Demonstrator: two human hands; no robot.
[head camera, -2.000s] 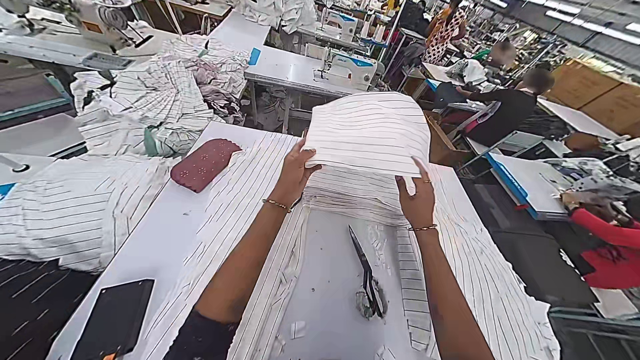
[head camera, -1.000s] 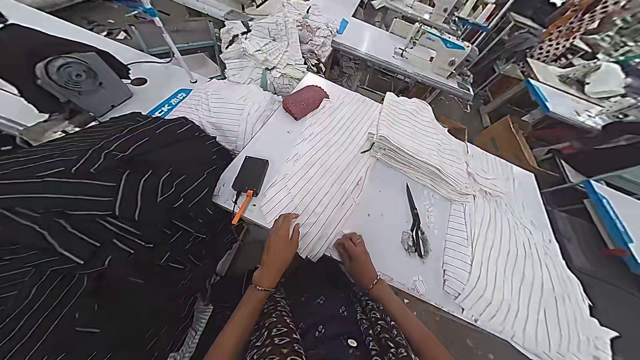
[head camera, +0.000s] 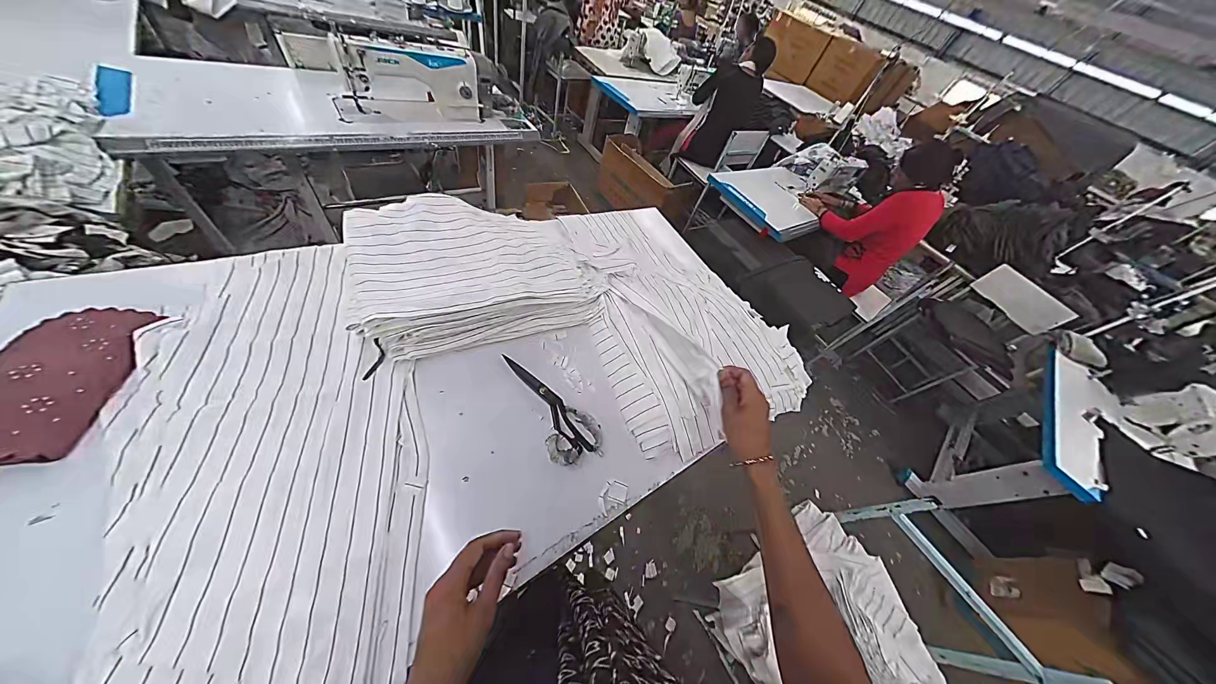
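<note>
My right hand (head camera: 746, 404) grips the edge of a striped white fabric piece (head camera: 689, 351) on the right pile, drawing it taut. Near the front table edge my left hand (head camera: 470, 594) is empty, its fingers apart. Between the hands, black-bladed fabric shears (head camera: 556, 413) lie on the white table (head camera: 475, 484). Behind them rests a folded stack of striped white fabric (head camera: 465, 275). Long striped fabric panels (head camera: 256, 465) cover the table's left part, beside a maroon patterned cloth item (head camera: 66, 380).
A sewing machine (head camera: 413, 76) stands on a table at the back left. A person in red (head camera: 883, 223) sits at a machine at the right. White cloth (head camera: 826, 589) lies low beside my right forearm, and fabric scraps dot the floor.
The view has swung to the right. My right hand has left the front edge of the left panels and now holds fabric of the right pile. My left hand has let go of the panels.
</note>
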